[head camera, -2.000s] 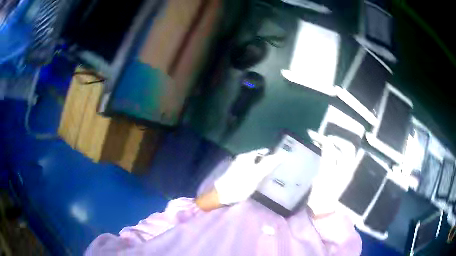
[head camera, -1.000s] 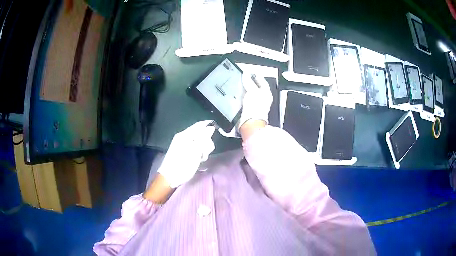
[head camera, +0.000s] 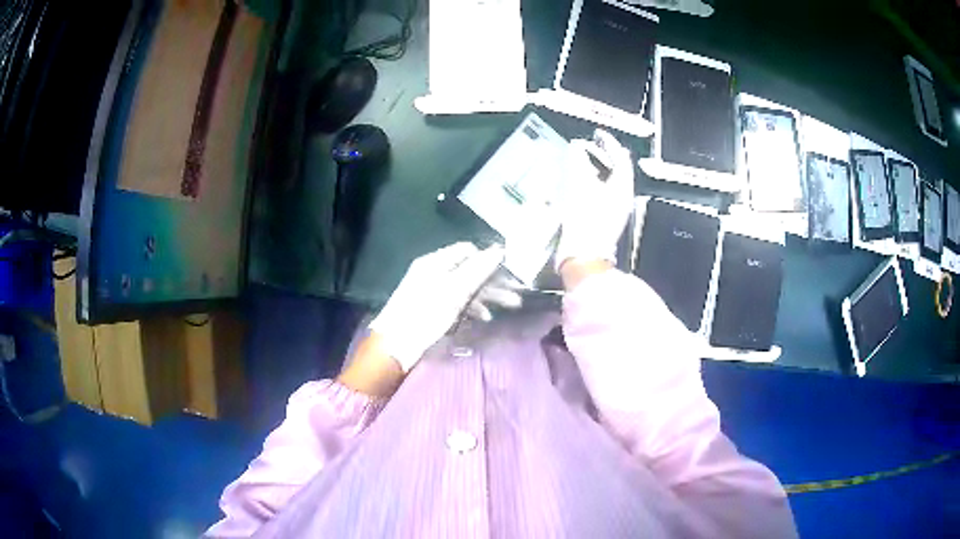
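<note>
An e-reader (head camera: 516, 179) with a pale lit screen is held tilted above the bench, in front of my chest. My right hand (head camera: 596, 200), in a white glove, grips its right side. My left hand (head camera: 447, 295), also gloved in white, is at its lower corner; glare and blur hide whether the fingers grip it. A pale, thin area below the screen near the left fingers may be film or paper; I cannot tell. The e-reader's far-side fingers and back are hidden.
A monitor (head camera: 174, 158) stands at left. A black mouse (head camera: 345, 93) and a barcode scanner (head camera: 356, 184) lie beside it. A blank white tray (head camera: 476, 53) lies behind the e-reader. Several e-readers in white trays (head camera: 695, 111) fill the right side, with an orange ring (head camera: 943, 296) at far right.
Since one second ago the view has shifted, so everything sits further right. My left hand has moved in closer under the e-reader's lower corner, and the screen looks brighter.
</note>
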